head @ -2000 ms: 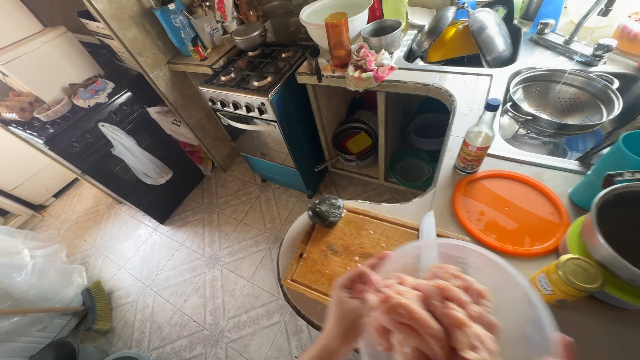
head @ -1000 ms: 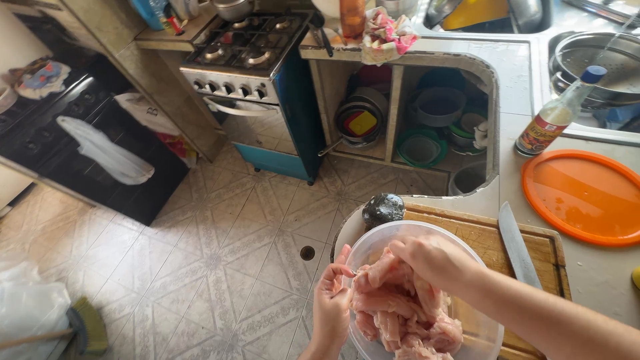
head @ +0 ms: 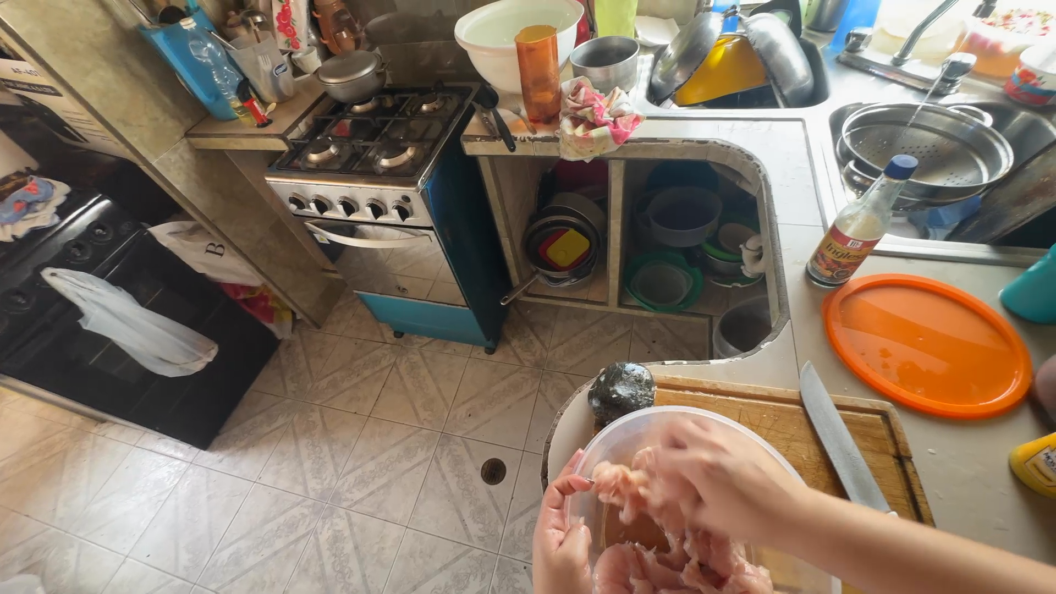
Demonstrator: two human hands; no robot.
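A clear plastic bowl [head: 788,470] of raw, pale pink meat pieces [head: 643,569] is at the bottom of the head view, over the near side of a wooden cutting board [head: 742,396]. My left hand [head: 565,528] grips the bowl's left rim. My right hand [head: 709,470], blurred, is inside the bowl with its fingers on the meat. A large knife [head: 837,437] lies on the board to the right of the bowl. Behind the bowl's rim sits a dark rounded stone [head: 623,390].
An orange lid [head: 928,345] and a sauce bottle [head: 862,223] stand beyond the board on the right. A yellow container [head: 1035,464] is at the right edge. Farther back are the sink with a steel colander [head: 924,148] and a gas stove [head: 375,157].
Two seconds ago the bowl was farther right over the board; it has moved left. My right hand has gone into the meat. The meat has shifted, showing part of the bowl's bottom.
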